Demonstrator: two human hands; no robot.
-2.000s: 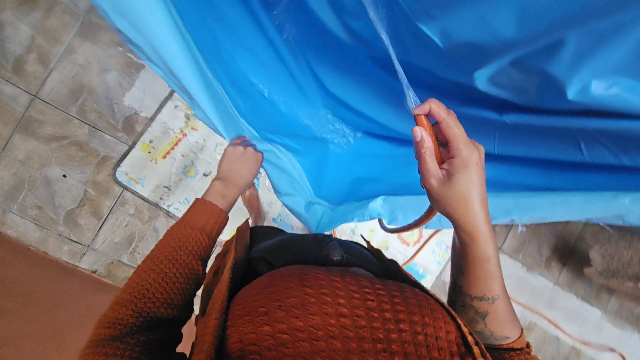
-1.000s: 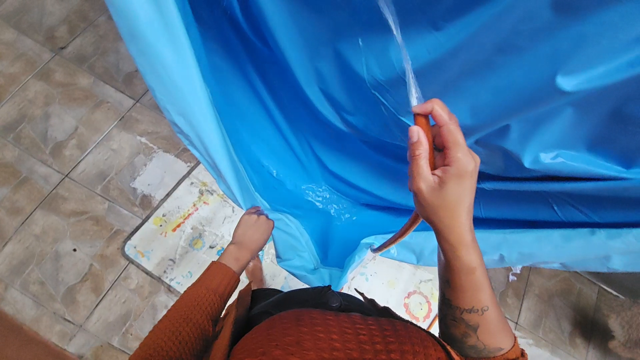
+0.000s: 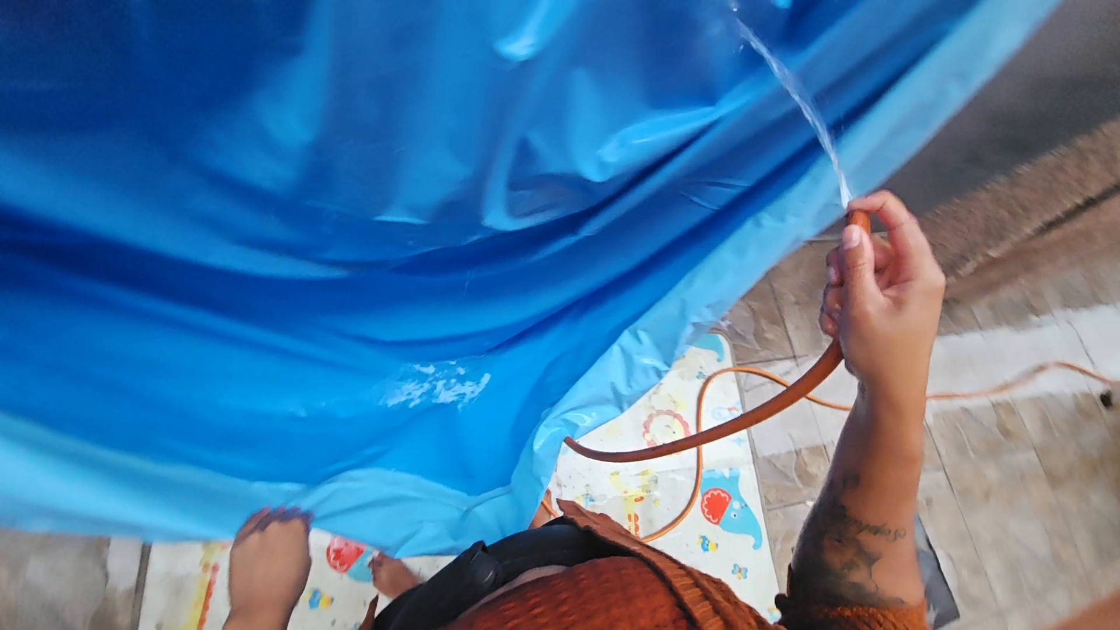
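My right hand grips an orange hose near its end, at the right of the view. A stream of water shoots from the hose's tip up and left over a large blue plastic liner or pool. Below the hand the hose curves down toward the pool's light-blue rim. At the lower left, my left hand is closed on that rim. White marks or splashes show on the blue surface near the front fold.
A white play mat with coloured animal drawings lies beneath the pool's edge. A thinner-looking length of orange hose runs over it and across the floor tiles. A bare foot rests on the mat.
The view has swung strongly to the right. The water stream now passes over the right part of the blue plastic. Both hands keep their holds on the hose and the rim.
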